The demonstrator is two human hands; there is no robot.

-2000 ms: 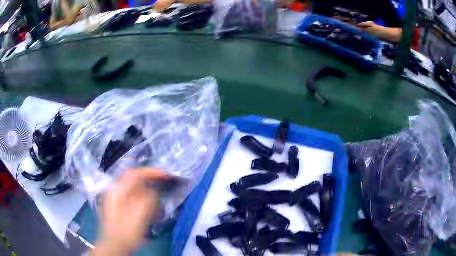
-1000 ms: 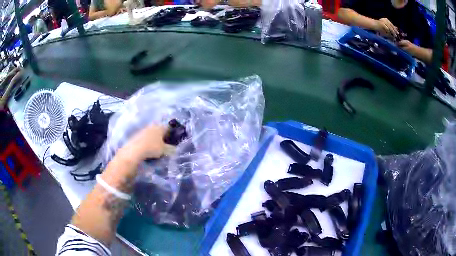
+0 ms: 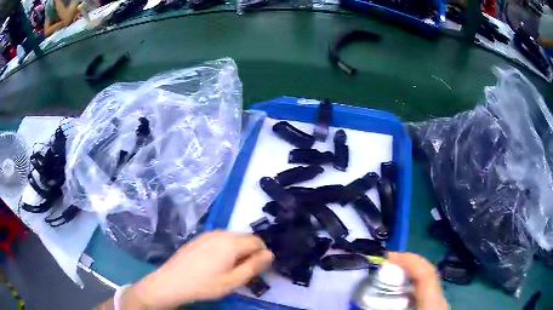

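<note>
Many short black glossy plastic pieces lie heaped on the white liner of a blue tray. My left hand is over the tray's lower left edge, fingers curled beside the heap. A black piece shows just below its fingers; whether the hand grips it is not clear. My right hand is partly cut off by the lower edge. It holds an aerosol can with a silver top and yellow-green nozzle over the tray's lower right. The nozzle points left toward the pieces.
An open clear bag with black pieces stands left of the tray, a fuller one right. Tangled cabled parts and a white fan are far left. Two curved black bands lie on the green belt.
My left hand has left the left bag and come right to the tray. My right hand has come into view with the aerosol can. The view has shifted too.
</note>
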